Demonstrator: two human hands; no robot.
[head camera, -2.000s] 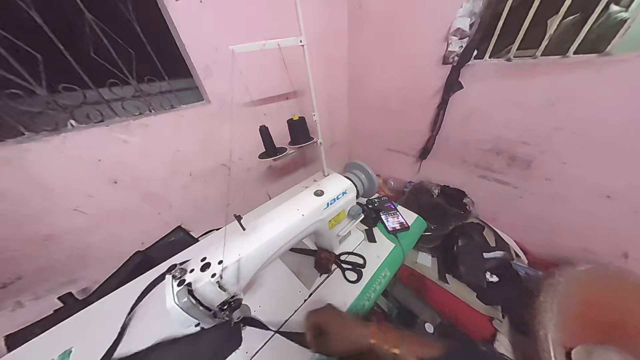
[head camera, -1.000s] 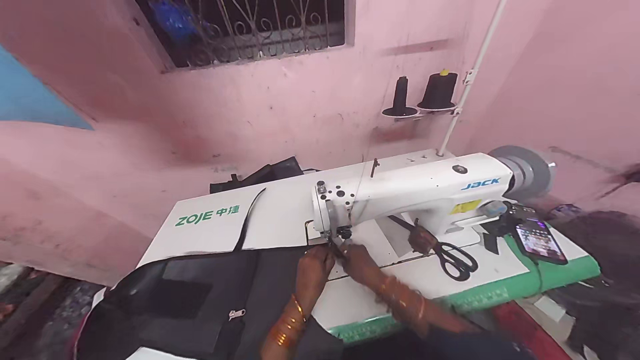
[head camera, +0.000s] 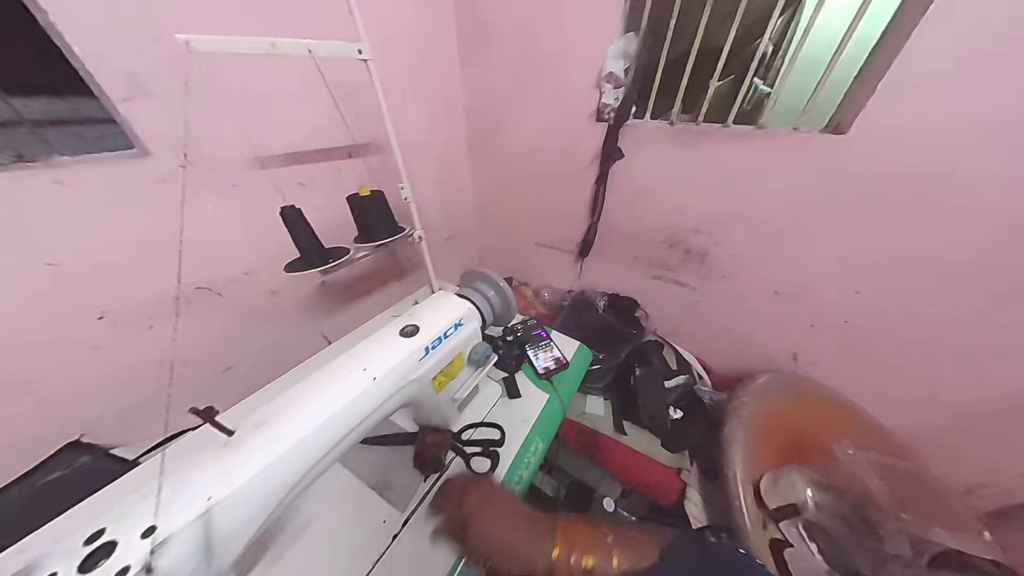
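A white Jack sewing machine (head camera: 344, 408) reaches diagonally across the left half of the view. One hand, its wrist in gold bangles and blurred by motion, is over the table's front edge at bottom centre; from the arm's side it appears to be my right hand (head camera: 472, 512). Just beyond it lie black-handled scissors (head camera: 480, 448), with a dark brown rounded object (head camera: 432, 451) over their blades. Whether the fingers hold anything cannot be made out. My left hand is out of the frame. A lit phone (head camera: 546, 350) rests on the green-edged sewing table (head camera: 518, 416) near the handwheel (head camera: 488, 296).
Two black thread cones (head camera: 373, 216) stand on a thread stand (head camera: 392, 128) behind the machine. Dark fabric and bags (head camera: 656, 392) are heaped beyond the table's right end. A round, orange-brown fan-like object (head camera: 800, 448) and clear plastic are at lower right. Pink walls meet behind.
A second ago both hands were together at the needle area; now only the right is visible, near the scissors. The view has swung right, and the black fabric with a zip has left it.
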